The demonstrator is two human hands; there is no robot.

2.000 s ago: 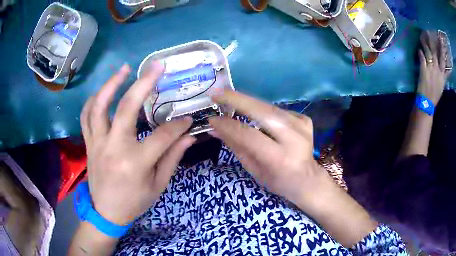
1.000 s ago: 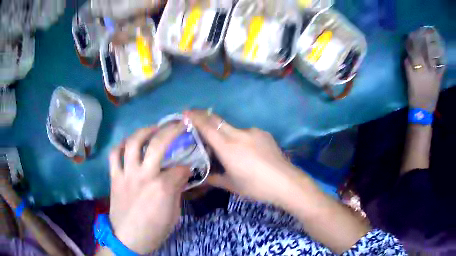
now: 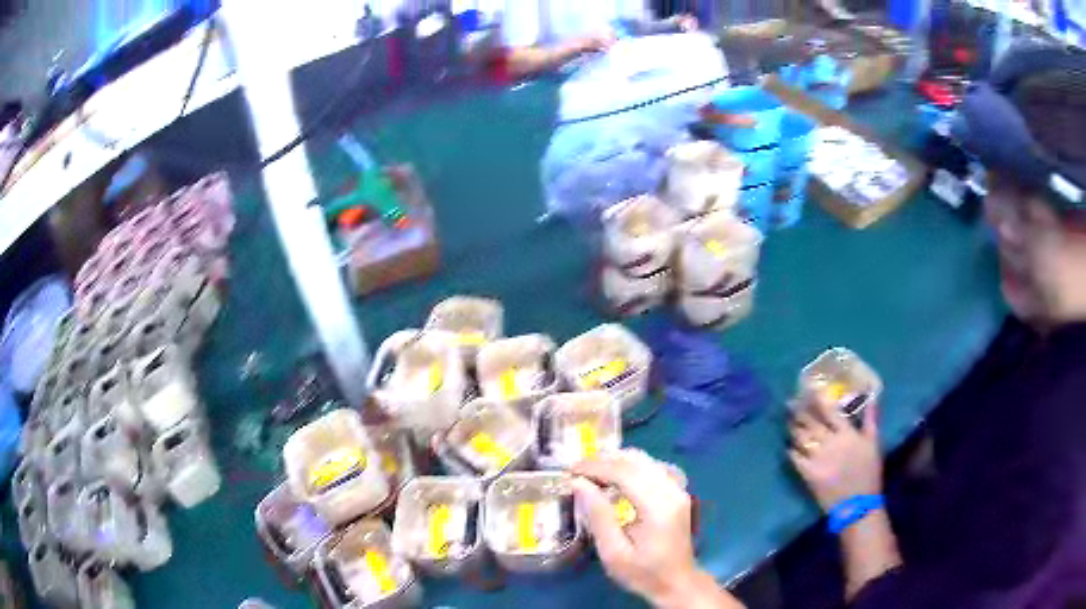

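My right hand (image 3: 649,529) is at the bottom centre-right, over an off-white housing at the right end of the front row. Yellow (image 3: 623,512) shows between its fingers; blur and the hand hide whether they grip the housing. My left hand is out of the picture. Beside my right hand stands an open housing (image 3: 531,557) with a yellow strip inside. Several similar housings stand around it, one (image 3: 336,466) raised on others at the left.
A blue-purple pile (image 3: 712,383) lies on the green table mat (image 3: 500,256). A white post (image 3: 289,196) rises at left, near rows of housings (image 3: 107,446). A carton (image 3: 399,244) and stacked housings (image 3: 715,256) stand farther back. At right, a person's hand (image 3: 840,458) holds a housing.
The view has swung up and across the table. My left hand and the housing with the blue cell are gone from view. My right hand now reaches among the yellow-strip housings.
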